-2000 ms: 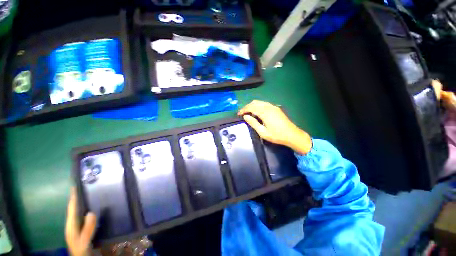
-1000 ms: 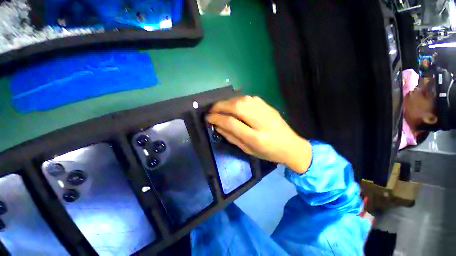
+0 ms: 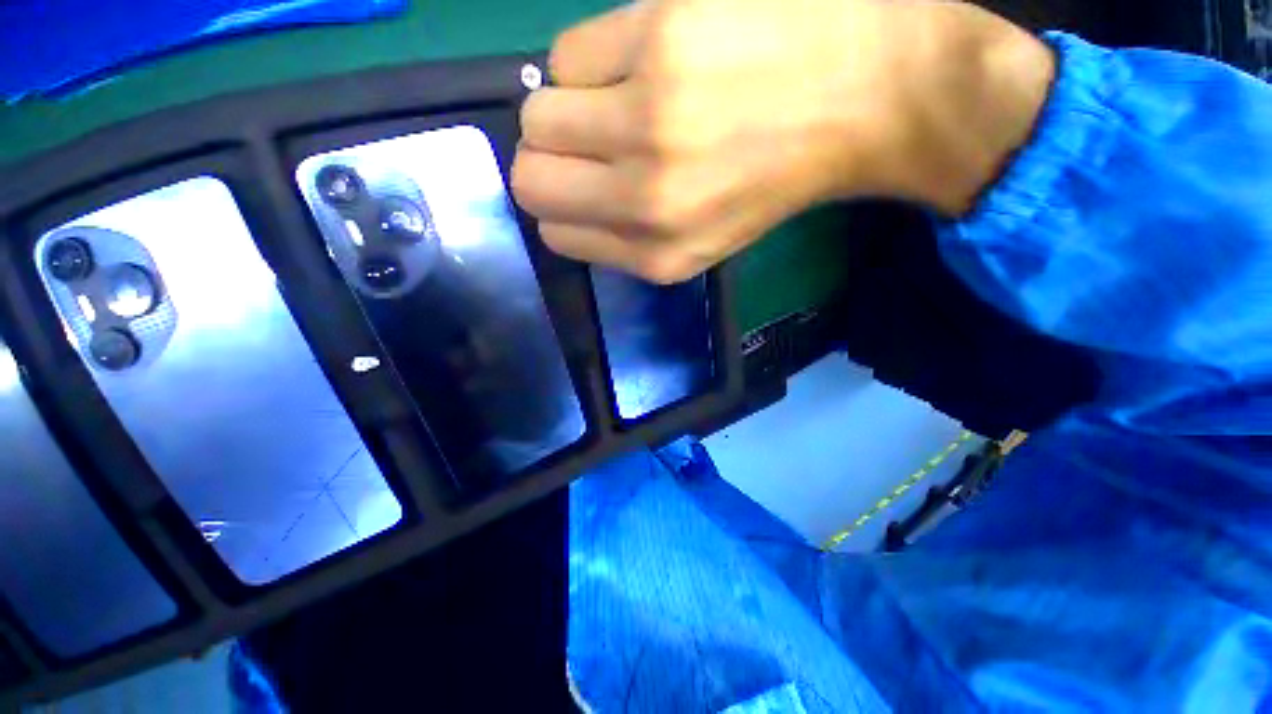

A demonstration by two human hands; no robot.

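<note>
My right hand (image 3: 739, 133) is large at the upper middle, with its fingers curled over the upper part of the rightmost phone (image 3: 659, 356). It hides that phone's camera area, and whether the fingertips hold anything cannot be seen. The black foam tray (image 3: 310, 300) slants across the picture. Beside that phone lie a dark glossy phone (image 3: 488, 335), a brighter silvery one (image 3: 265, 405) and a partly cut-off one (image 3: 77, 530) at the left edge. The two middle phones show dark round lenses. My left hand is out of the picture.
A shiny blue film sheet (image 3: 182, 35) lies on the green mat (image 3: 460, 31) behind the tray. Small white stickers sit on the tray. My blue sleeve (image 3: 1144, 209) fills the right side. Below the bench edge is a pale floor (image 3: 823, 446) with a yellow striped line.
The view has moved much closer to the right part of the tray. My left hand, seen earlier at the tray's left end, has gone from view. My right hand stays over the rightmost phone.
</note>
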